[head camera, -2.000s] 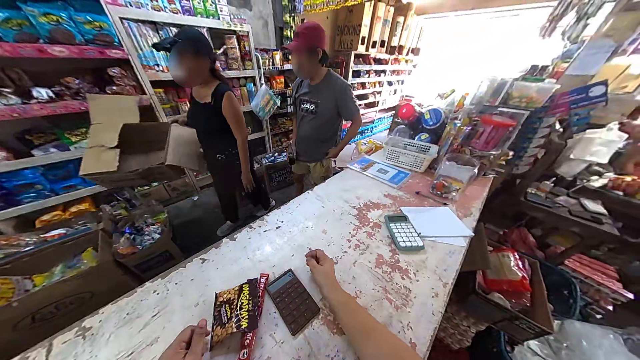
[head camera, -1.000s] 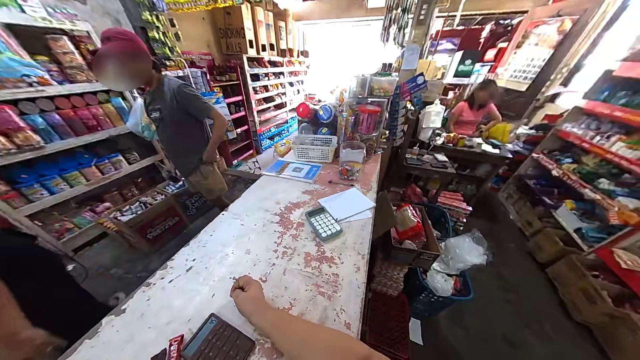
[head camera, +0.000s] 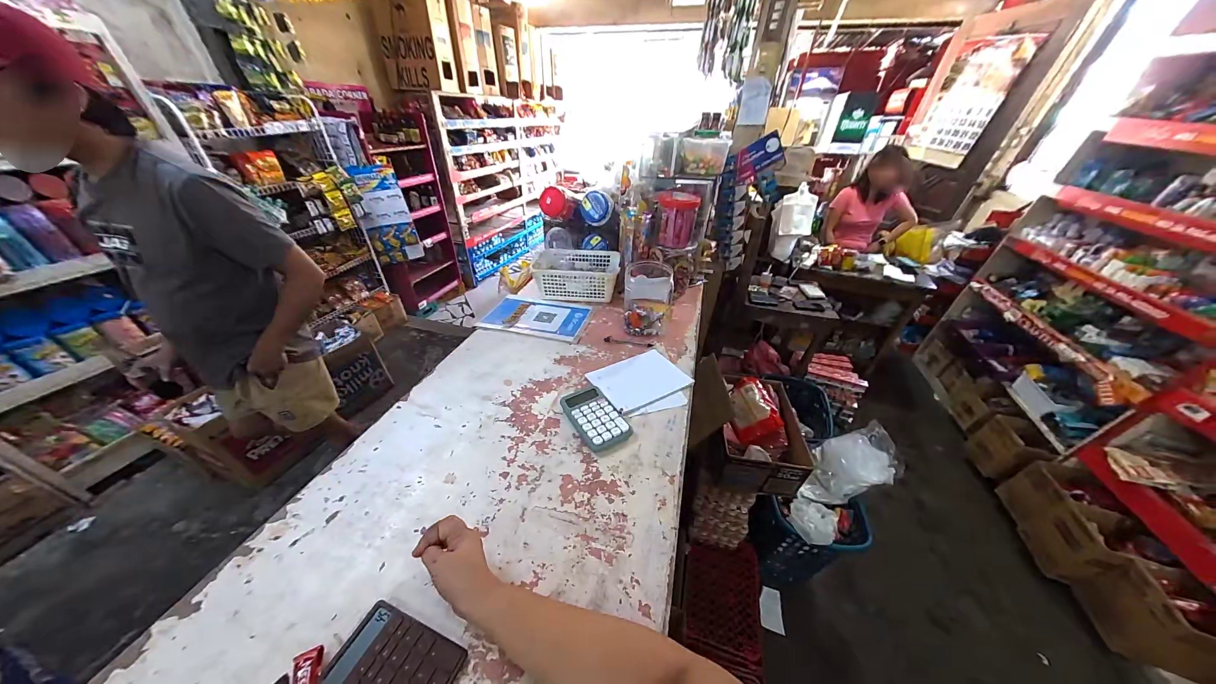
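My right hand (head camera: 458, 562) rests loosely closed on the worn, white-painted counter (head camera: 380, 494), with nothing visible in it. Just left of that forearm lies a dark brown calculator (head camera: 394, 651), cut off by the lower edge. The tip of a red snack packet (head camera: 307, 665) shows beside it. Further up the counter are a green-grey calculator (head camera: 597, 420) with white keys and sheets of white paper (head camera: 638, 382) partly beneath it. My left hand is out of view.
A white plastic basket (head camera: 576, 277), a blue-and-white printed sheet (head camera: 535, 317) and clear jars (head camera: 649, 296) stand at the far end. A person in a cap (head camera: 190, 256) stands left of the counter; another (head camera: 869, 209) sits behind a table. Baskets and boxes line the right side.
The view has swung right, and my left hand, earlier beside the snack packets, has left it. The person in the cap has moved along the shelves. My right hand still rests on the counter.
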